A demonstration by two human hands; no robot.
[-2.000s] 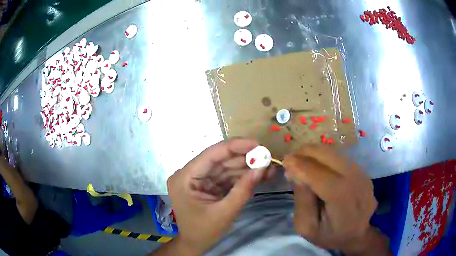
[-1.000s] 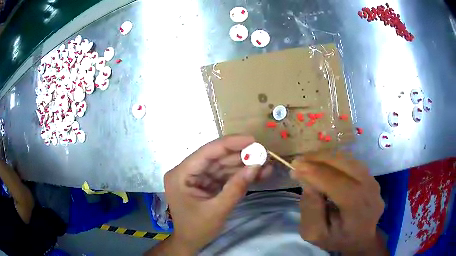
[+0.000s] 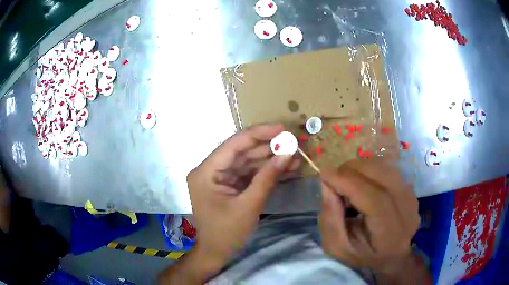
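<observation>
My left hand [image 3: 240, 178] holds a white disc [image 3: 284, 144] between its fingertips above the front edge of the cardboard pad [image 3: 268, 92]. One red piece sits on the left part of the disc. My right hand [image 3: 368, 211] holds a thin tan applicator stick [image 3: 308, 160] like a pencil. The stick's tip is at the disc's right edge; whether it touches cannot be told. A small whitish glue cup [image 3: 313, 124] stands on the cardboard just beyond the disc. Several loose red pieces [image 3: 351, 133] lie right of the cup.
A large disc pile [image 3: 67, 94] is at the left. Single discs lie between it and the cardboard. Three discs [image 3: 265, 29] lie beyond the cardboard, several more [image 3: 442, 132] at right. A red piece pile [image 3: 438, 21] is far right. A parts bin [image 3: 477, 228] stands below right.
Both hands have moved forward with the disc and stick, over the cardboard's front edge. The stick's tip has drawn back from the disc's face to its edge. The view has shifted slightly.
</observation>
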